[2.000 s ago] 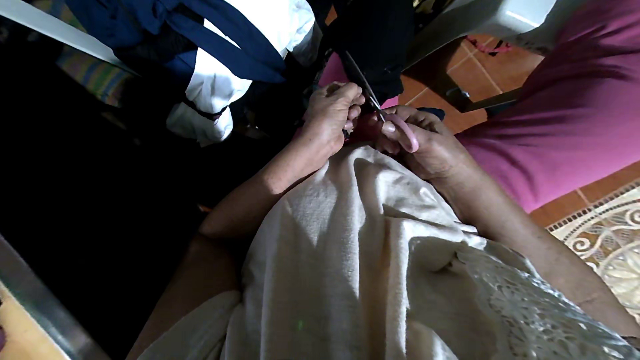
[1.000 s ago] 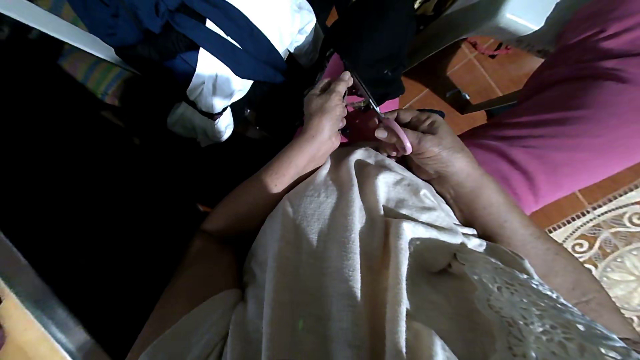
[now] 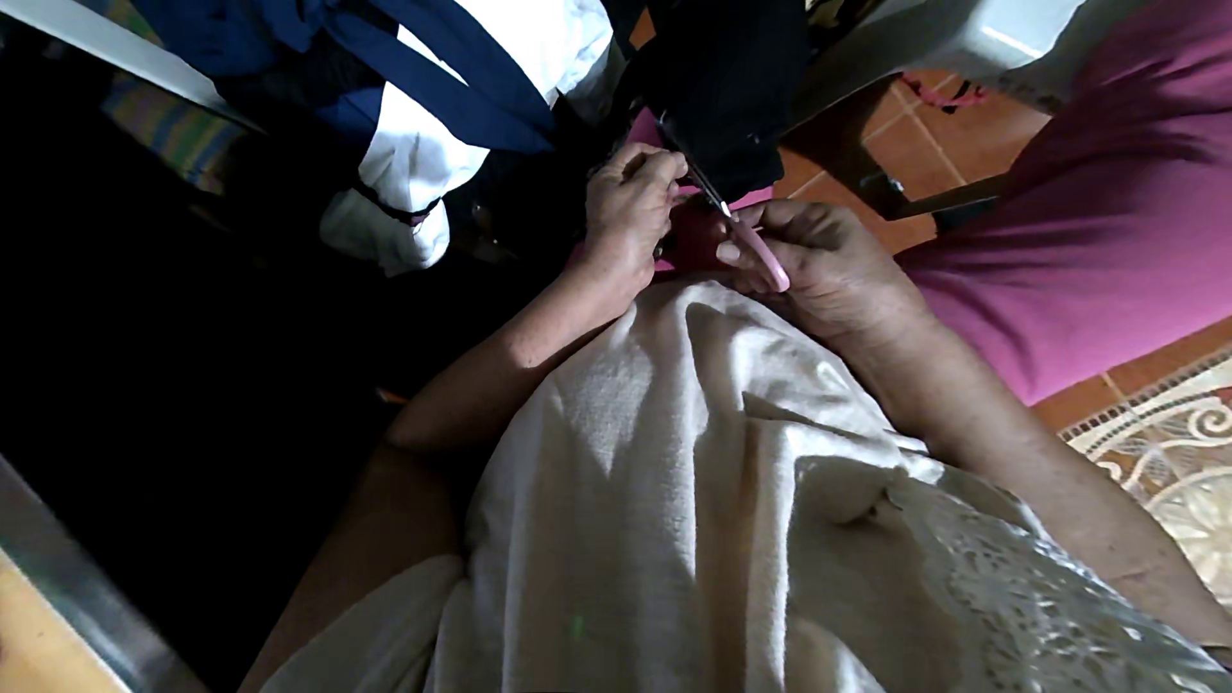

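Note:
In the head view, my right hand (image 3: 828,269) grips a pair of scissors (image 3: 760,252) by the pink handle, with the dark blades pointing up and left. The blade tips reach close to the fingers of my left hand (image 3: 635,207). My left hand is closed, its thumb and fingertips pinched together near the blades; whatever lies between them is too small to make out. Pink and dark red cloth (image 3: 698,236) lies between and below both hands, and black cloth (image 3: 717,87) lies just beyond them.
White cloth (image 3: 414,144) and navy cloth (image 3: 462,77) are bundled at the upper left. A pink-clad leg (image 3: 1088,231) is at the right, above a tiled floor (image 3: 919,144) and a patterned mat (image 3: 1184,462). A pale chair part (image 3: 1020,29) stands at the top right.
My left hand has shifted slightly, uncovering some of the dark red cloth since two seconds ago. The scissors stay in my right hand.

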